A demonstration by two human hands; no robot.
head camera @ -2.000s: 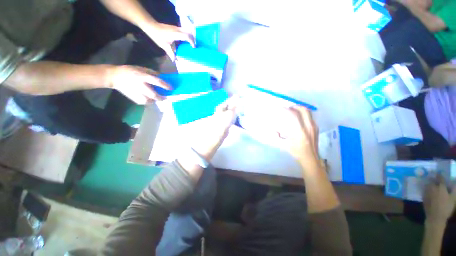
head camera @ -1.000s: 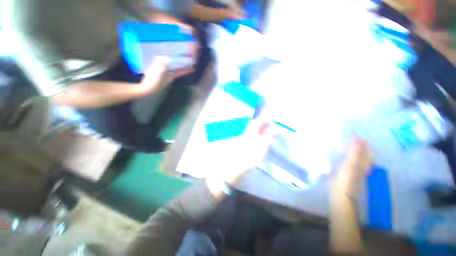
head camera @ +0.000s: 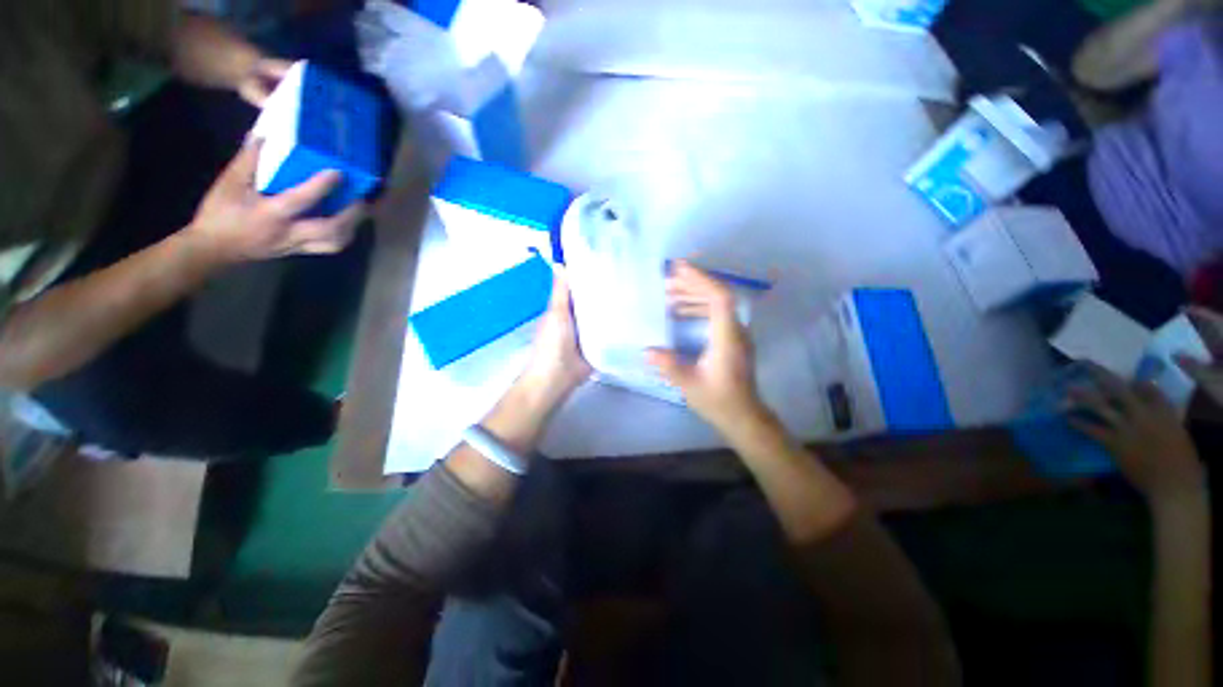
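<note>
A white rounded piece [head camera: 617, 289], with a small dark spot near its far end, is held upright above the near part of the table; I cannot tell if it is a tray or a wrapped device. My left hand [head camera: 554, 346], with a white band at the wrist, grips its left side. My right hand [head camera: 714, 352] is at its right edge, fingers and thumb around that side. Its underside and what lies behind it are hidden. An open retail box with blue flaps [head camera: 483, 315] lies just left of my left hand.
A white-and-blue box [head camera: 901, 360] stands right, beside a small dark piece [head camera: 840, 405]. A thin blue edge [head camera: 735, 278] shows behind my right hand. A person at left holds a blue box [head camera: 322, 134]. More boxes [head camera: 1022, 255] and another person's hand [head camera: 1140, 427] are at right.
My right hand has moved left from the table to the white piece, which is now raised and more upright. The person at left has turned the blue box. The view has shifted and is sharper.
</note>
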